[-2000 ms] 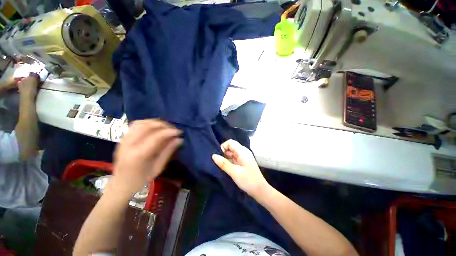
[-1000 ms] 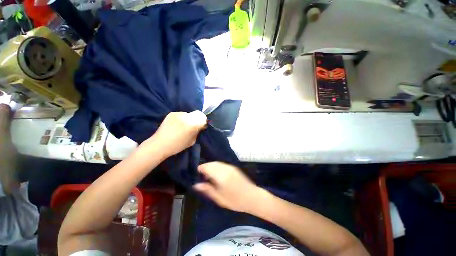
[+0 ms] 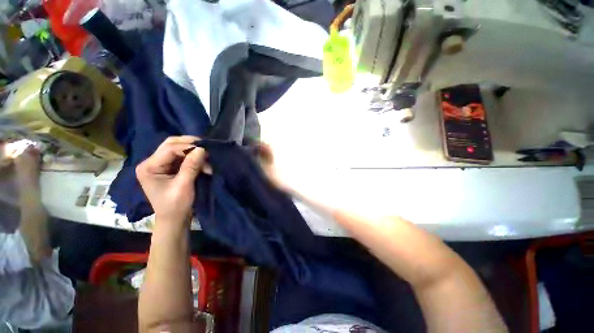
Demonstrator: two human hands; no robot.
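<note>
The navy garment (image 3: 244, 195) hangs over the table's front edge towards my lap. Its white panel (image 3: 189, 49) and grey panel (image 3: 238, 91) show behind my hands. My left hand (image 3: 170, 172) pinches a dark edge of the garment between thumb and fingers. My right hand (image 3: 264, 159) is blurred at the right side of the same edge; its fingers are partly hidden and its grip is unclear. The sewing machine's presser foot area (image 3: 394, 101) is to the right of the garment, apart from it.
A neon-green tag (image 3: 338, 62) hangs left of the machine head. A lit smartphone (image 3: 465, 123) lies under the machine arm on the white table (image 3: 417, 195). A cream-yellow machine (image 3: 98, 130) stands at left, with another person's arm (image 3: 29, 195). Red baskets (image 3: 208, 286) are below.
The garment's upper part has been turned over, so white and grey panels now show. My left hand has moved left, and my right hand has moved up to the edge.
</note>
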